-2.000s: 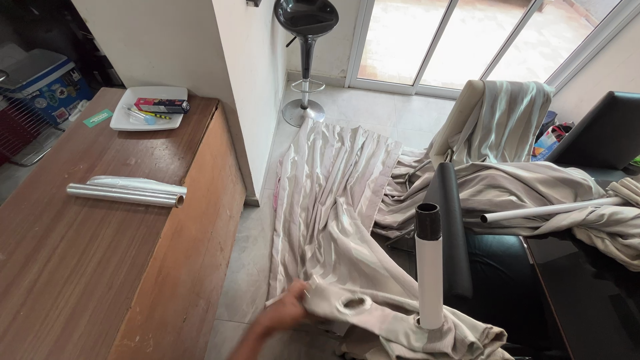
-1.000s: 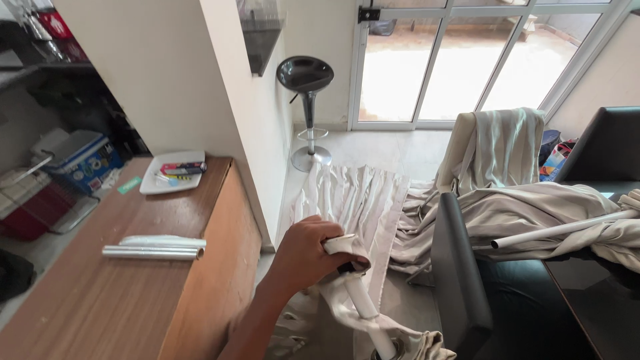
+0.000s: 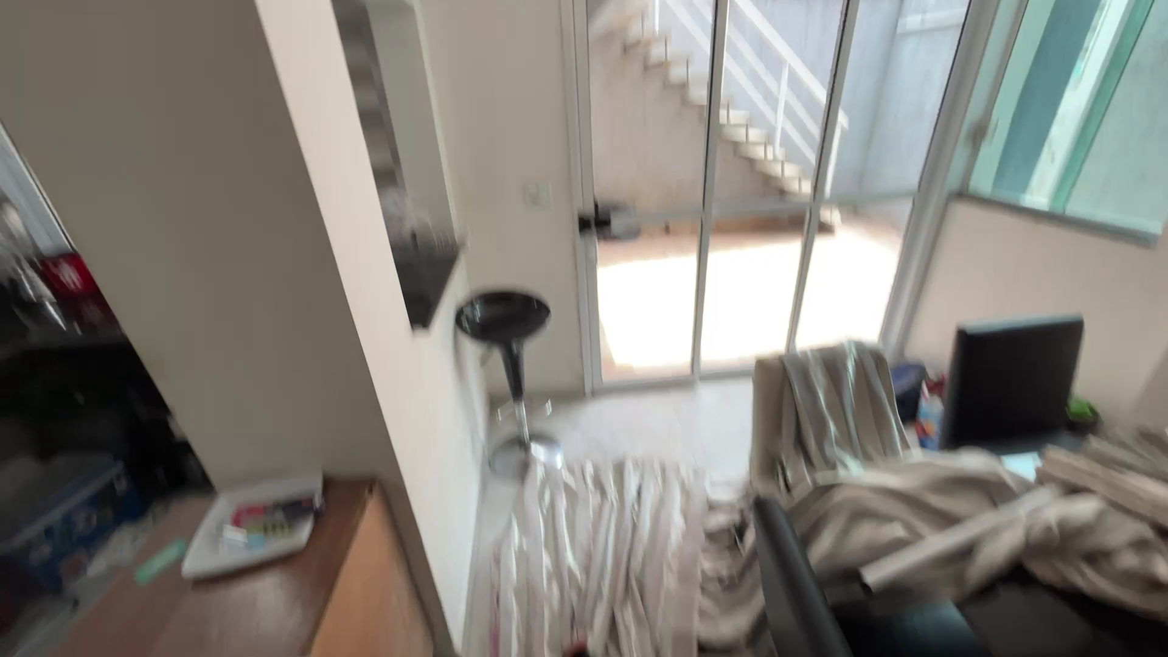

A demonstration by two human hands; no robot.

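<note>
Neither of my hands can be made out; a small dark reddish patch at the bottom edge is too blurred to name. A striped beige curtain [image 3: 602, 557] lies in long folds on the floor. More beige curtain fabric [image 3: 912, 493] is bunched over the dark table at the right, with a white pole [image 3: 958, 538] lying across it. Another length of striped fabric [image 3: 844, 401] hangs over the back of a cream chair [image 3: 769, 415]. The view is blurred.
A black bar stool [image 3: 504, 318] stands by the wall, near a sliding glass door [image 3: 703, 274]. Black chairs [image 3: 1013, 379] [image 3: 789, 575] flank the fabric. At the left, a white tray [image 3: 205, 547] with small packages sits on a wooden counter [image 3: 228, 620] beside a pillar [image 3: 228, 228].
The view has tilted up strongly. One second ago my left hand gripped the curtain's end with a pole at it; the hand and that pole are now out of clear view.
</note>
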